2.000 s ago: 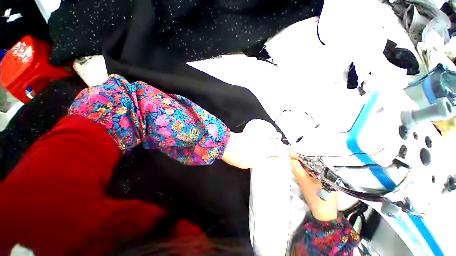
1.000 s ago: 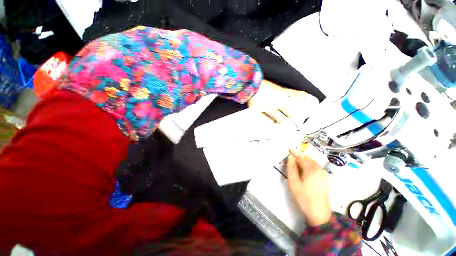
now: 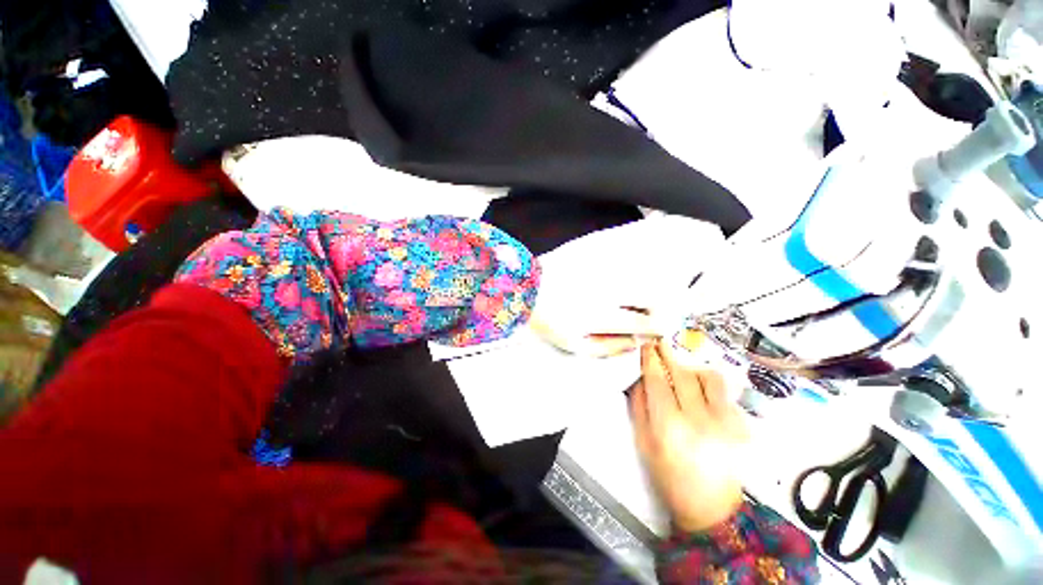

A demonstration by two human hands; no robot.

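Observation:
The white lining piece lies at the front of the machine bed, partly over black cloth. The black speckled garment panel spreads behind and left of it, one fold reaching toward the needle area. My left hand is overexposed against the white; its fingers lie at the cloth left of the presser foot, grip unclear. My right hand lies flat, fingers together, fingertips at the cloth edge just before the foot. The sewing machine stands at the right.
Black-handled scissors lie right of my right hand, with small snips below them. A grey ruler tape runs along the table's front edge. A red stool stands at the left. Dark cloth covers my lap.
Since a second ago, my left hand and sleeve have moved left and down from behind the white piece. The black fold now shows above it. My right hand has shifted slightly left, still near the foot.

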